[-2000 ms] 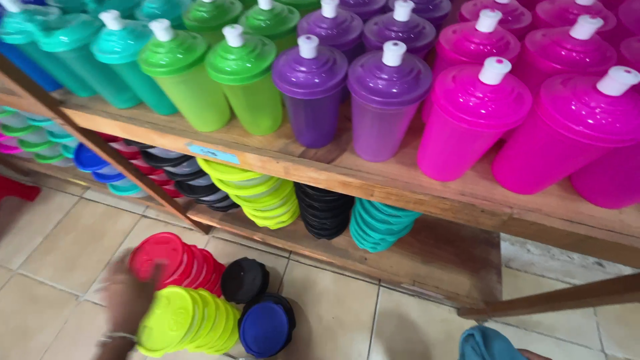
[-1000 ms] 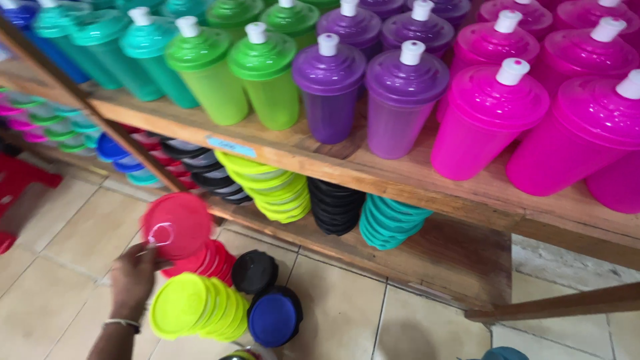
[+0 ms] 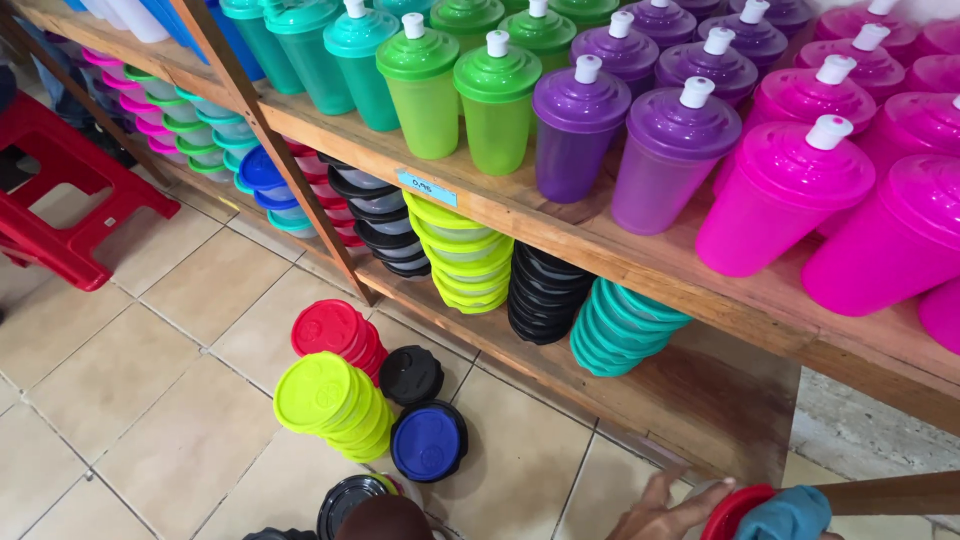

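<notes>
At the lower right edge, my left hand (image 3: 660, 510) holds a red round plastic container or lid (image 3: 739, 510). A bunched blue cloth (image 3: 784, 514) presses against its red surface. Only a sliver of my right hand (image 3: 829, 535) shows beside the cloth, which covers the rest of its grip. On the floor to the left are a stack of red-lidded containers (image 3: 326, 328), a leaning yellow-green stack (image 3: 315, 391), a black-lidded container (image 3: 411, 375) and a blue lid with a black rim (image 3: 427, 442). Another black-lidded container (image 3: 351, 504) is at the bottom edge.
A wooden shelf (image 3: 480, 214) carries rows of coloured tumblers with white spouts. Its lower board (image 3: 555, 397) holds yellow-green, black and teal container stacks. A red plastic stool (image 3: 67, 187) stands at left. A dark brown rounded shape (image 3: 386, 519) sits at the bottom edge.
My left hand has moved from the red stack at left to the lower right, beside the blue cloth. One second ago it held a red-lidded piece above that stack.
</notes>
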